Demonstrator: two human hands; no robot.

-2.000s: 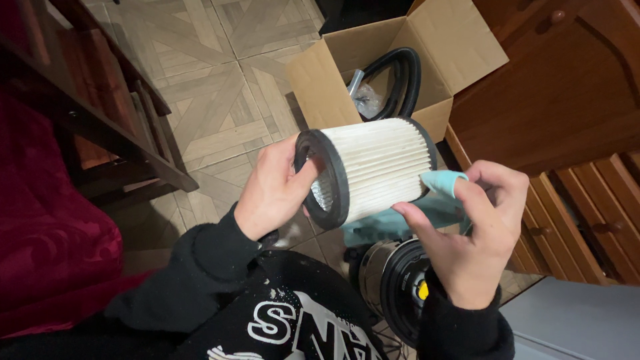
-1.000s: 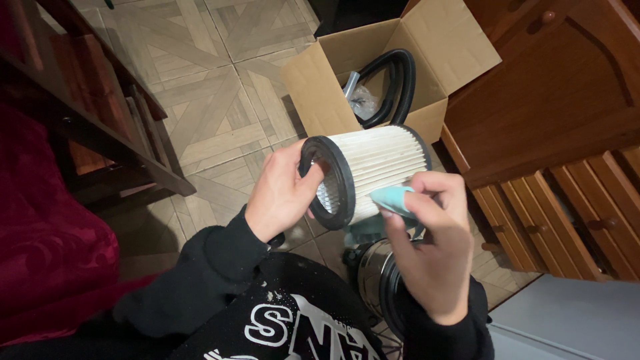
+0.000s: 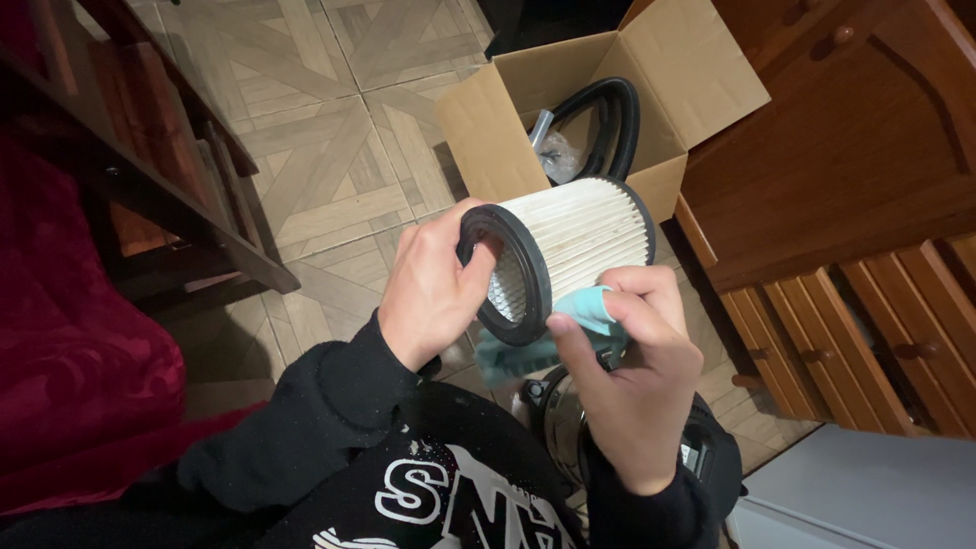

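Note:
A white pleated cartridge filter (image 3: 591,229) with black end rings lies on its side in the air, its open end facing left. My left hand (image 3: 438,282) grips the near ring, thumb inside the opening and fingers behind the rim. My right hand (image 3: 640,366) pinches a light teal cloth (image 3: 583,309) against the lower pleats beside that ring. The rest of the cloth hangs below the filter. Under my right hand stands a canister vacuum (image 3: 560,427) with a metal body and black parts, partly hidden by my hand and sleeve.
An open cardboard box (image 3: 488,133) on the tiled floor holds a black corrugated hose (image 3: 627,130) and a clear plastic bag (image 3: 560,156). Wooden drawers (image 3: 823,354) stand at the right, a dark wooden frame (image 3: 152,168) and red fabric (image 3: 76,328) at the left.
My right hand and the cloth have moved left along the pleats, from the filter's far end to beside the near ring. My left hand keeps its hold on the ring.

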